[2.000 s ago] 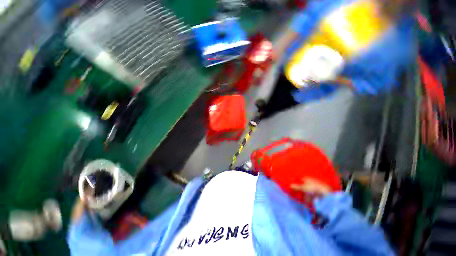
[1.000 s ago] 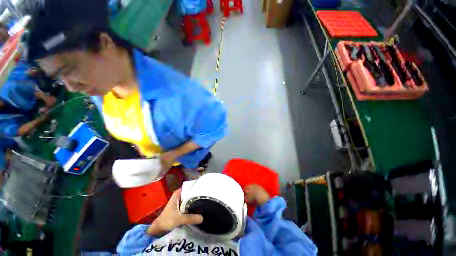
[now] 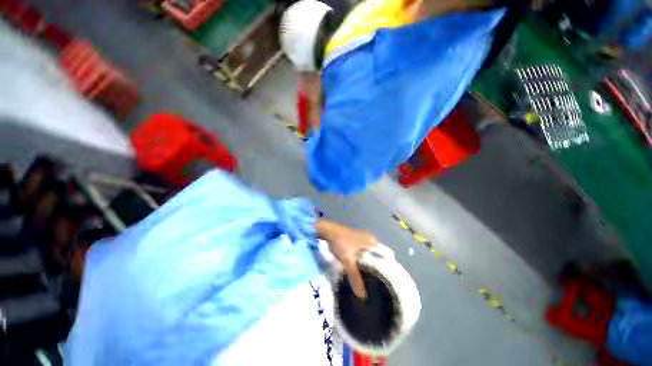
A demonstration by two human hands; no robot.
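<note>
My left hand comes in from the left in a light blue sleeve. It grips the rim of a white desk fan with a round dark centre, its fingers reaching over the dark face. The fan is held against the lower front of my body, above the floor. My right hand is not in view. A small red piece shows under the fan at the bottom edge; it is cut off, and what holds it is hidden.
A person in a blue smock stands close ahead with a white round object. Red stools stand on both sides. A green bench with a slotted silvery piece is at right.
The view has swung round. The person ahead has moved from left to upper middle, back turned. My left hand still holds the fan; my right hand, earlier on a red stool, has left the view.
</note>
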